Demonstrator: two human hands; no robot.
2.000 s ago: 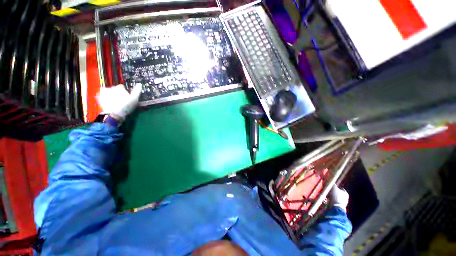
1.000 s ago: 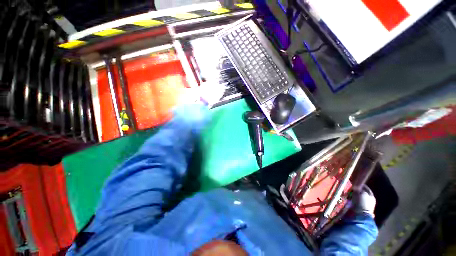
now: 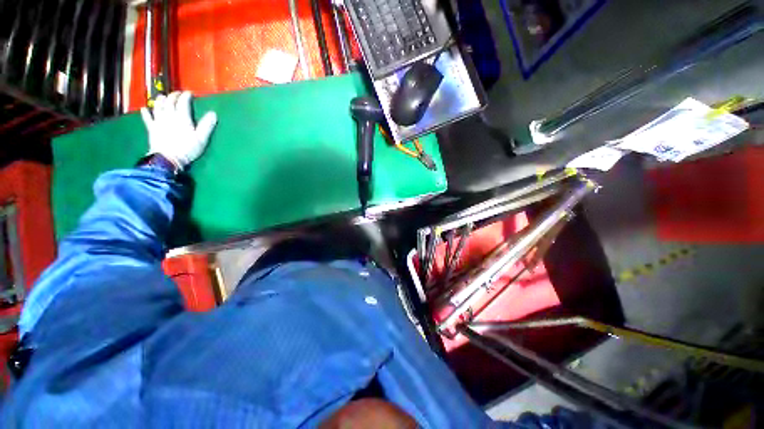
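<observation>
My left hand (image 3: 178,132), in a white glove, lies with its fingers spread on the far left part of the green mat (image 3: 260,163). It holds nothing. My right hand is out of the picture; only a bit of blue sleeve shows at the bottom edge. Thin silver metal frames (image 3: 515,245) lean in the black bin (image 3: 586,264) with red lining. More long bars (image 3: 536,366) stick out over the bin's near right side toward the lower right corner. I cannot see what holds them.
The black scanner (image 3: 365,147) lies on the mat's right part. The mouse (image 3: 416,92) and keyboard (image 3: 395,32) are on the angled shelf. Orange-handled cutters (image 3: 412,151) lie below it. Beyond the mat is a red surface (image 3: 234,42) with metal rails and a white square (image 3: 276,66). Black racks (image 3: 67,63) stand left.
The circuit board, first under my left hand, is out of sight and the red surface lies bare. My left hand is back at the left. My right hand has left view; long bars now stick out of the bin.
</observation>
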